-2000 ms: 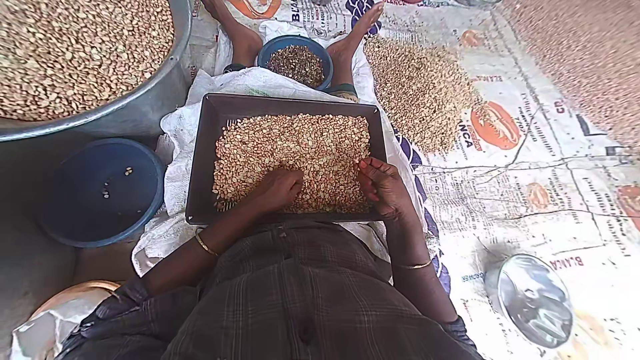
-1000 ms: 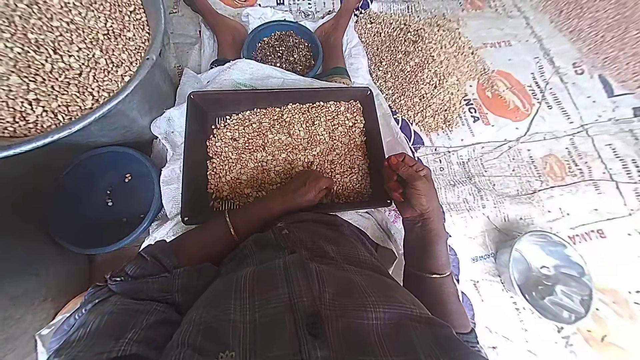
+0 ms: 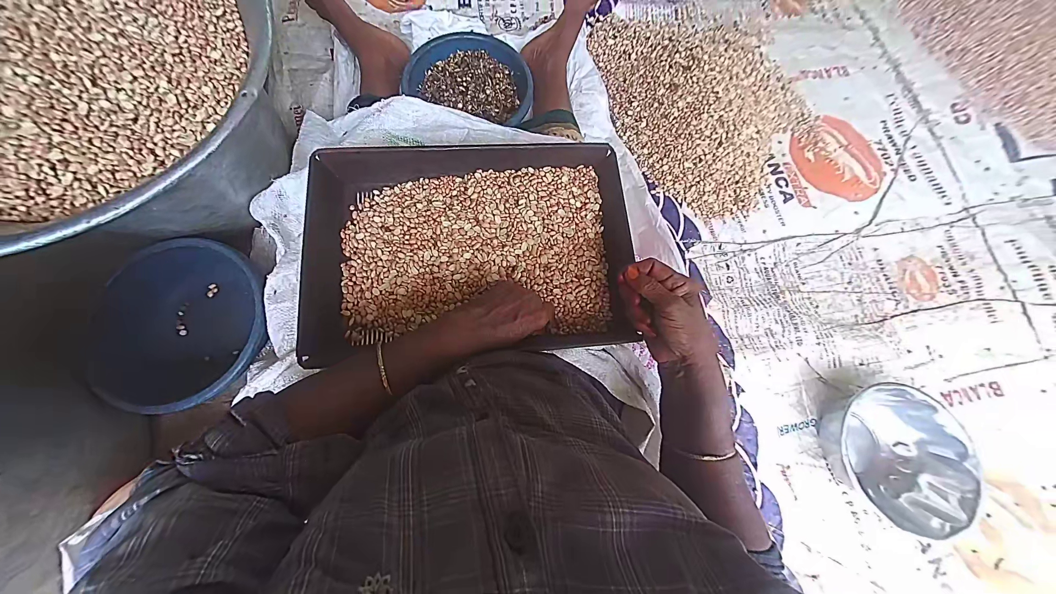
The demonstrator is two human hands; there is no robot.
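A dark rectangular tray (image 3: 324, 247) rests on my lap over a white woven sack (image 3: 363, 122). Pale and reddish split seeds or beans (image 3: 470, 239) cover most of its floor. My left hand (image 3: 499, 315) lies on the near part of the seeds, fingers curled down; whether it holds any is hidden. At the tray's right rim is my right hand (image 3: 667, 309), its fingers bent and the thumb close to them; its grip on the rim or on anything small cannot be made out.
A large metal vessel (image 3: 239, 136) full of seeds stands at upper left, above a blue basin (image 3: 177, 330). Another blue basin (image 3: 411, 62) with dark bits sits between my feet. A seed heap (image 3: 693, 115) and a shiny metal bowl (image 3: 912, 462) lie on the printed sheet at right.
My right hand has moved from over the seeds to the tray's right rim. My left hand has shifted slightly right along the near side of the seeds.
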